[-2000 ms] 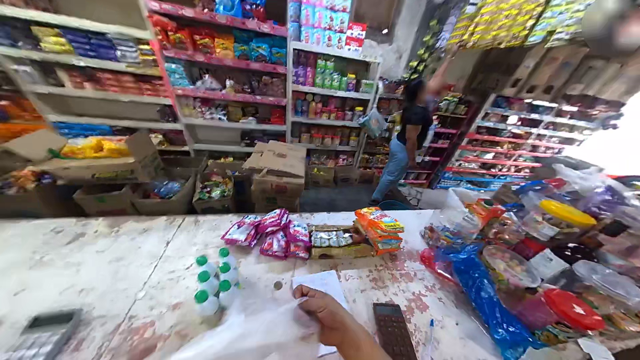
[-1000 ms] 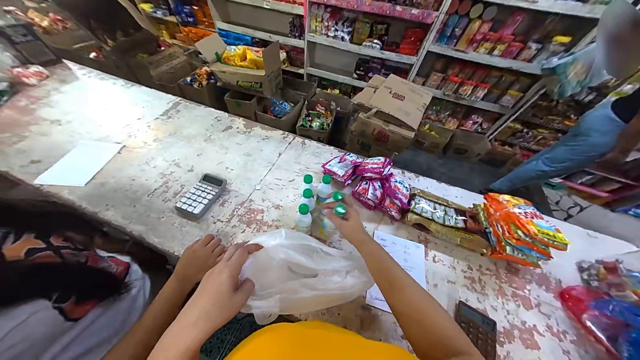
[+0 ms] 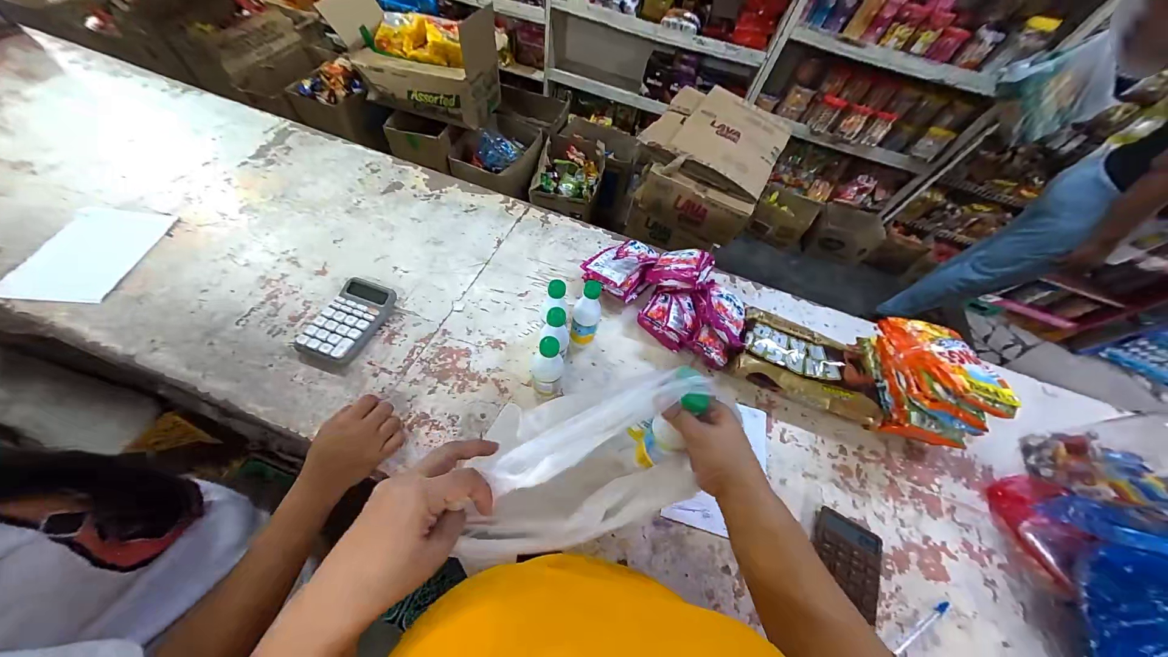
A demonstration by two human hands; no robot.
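My left hand grips the near left edge of a translucent white plastic bag, which spreads between both hands. My right hand holds small white bottles with green caps at the bag's right side; the bag's film partly covers them. Several more green-capped bottles stand upright on the counter beyond the bag. Pink and white sachets lie to their right, then a brown and gold pack and a pile of orange packets. A sheet of paper lies partly under the bag.
Another person's hand rests by the counter edge, left of mine. A grey calculator, white paper, dark calculator, pen and blue plastic lie on the counter. A person in jeans stands beyond, near cardboard boxes.
My right hand has moved from among the standing bottles to the bag, with bottles in it. Fewer bottles stand on the counter. The view swung left after the earliest frame.
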